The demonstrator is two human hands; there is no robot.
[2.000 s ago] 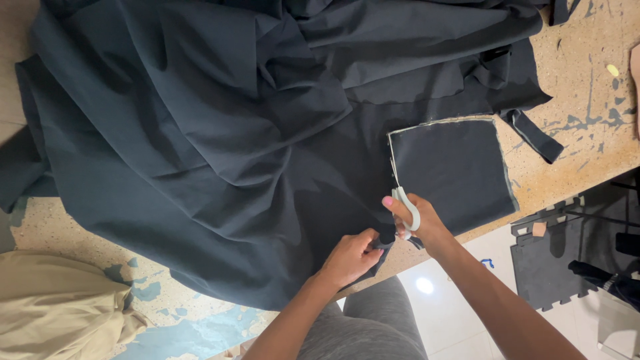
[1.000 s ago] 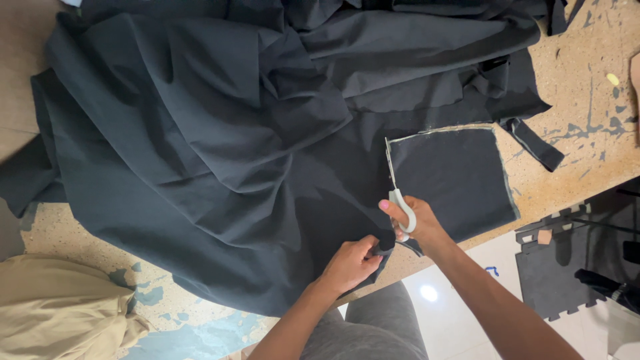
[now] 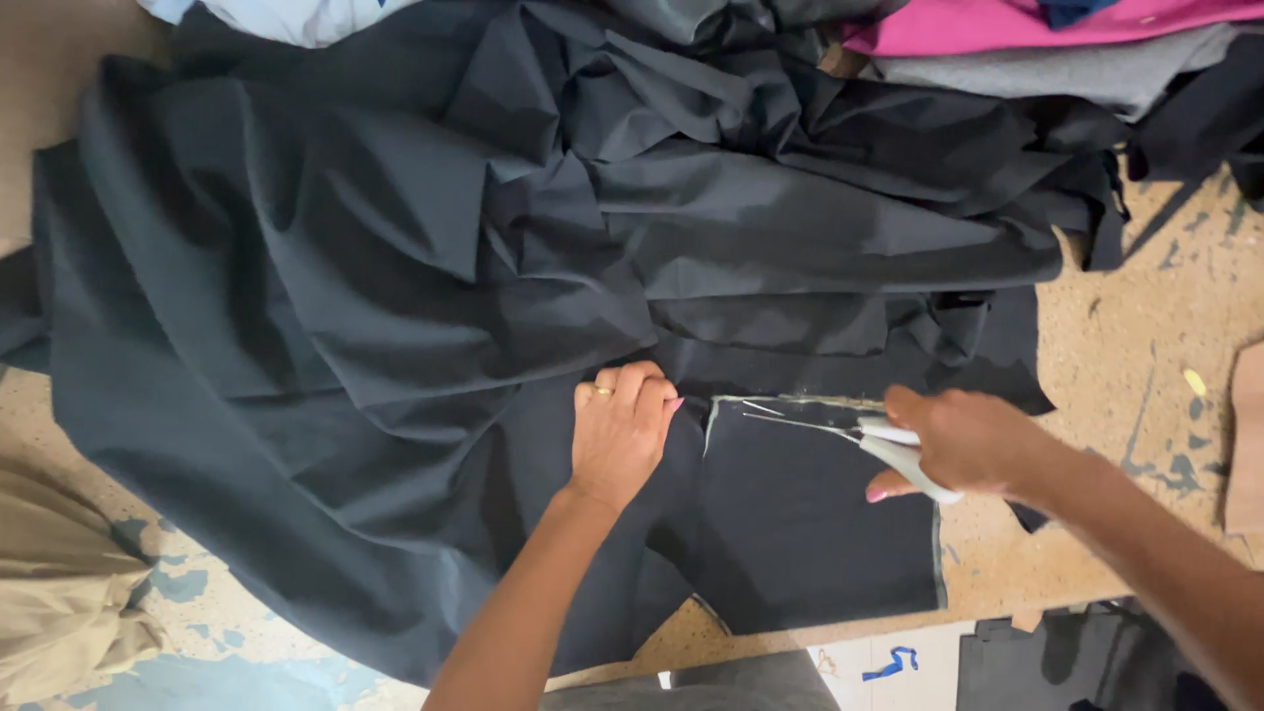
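Observation:
Dark fabric [image 3: 395, 296] lies in folds across most of the worktable. My left hand [image 3: 624, 430], with a ring on one finger, presses or pinches the fabric just left of a chalk-marked corner; its fingertips are curled under. My right hand [image 3: 953, 444] holds white-handled scissors [image 3: 904, 459], their blades parted and pointing left over the marked panel [image 3: 820, 533]. Pale chalk lines run along the panel's top and upper left edges. Near the table's front edge, a cut gap separates the lower left of the panel from the fabric beside it.
Beige cloth [image 3: 59, 583] is bunched at the lower left. Pink fabric [image 3: 1037, 30] and grey fabric [image 3: 1066, 69] lie at the back right. A tan piece [image 3: 1246, 439] rests at the right edge. Below the table, a dark mat [image 3: 1047, 662] covers part of the floor.
My left hand has moved up from the table's front edge to near the marked corner. My right hand has moved right with the scissors, which now point left instead of up.

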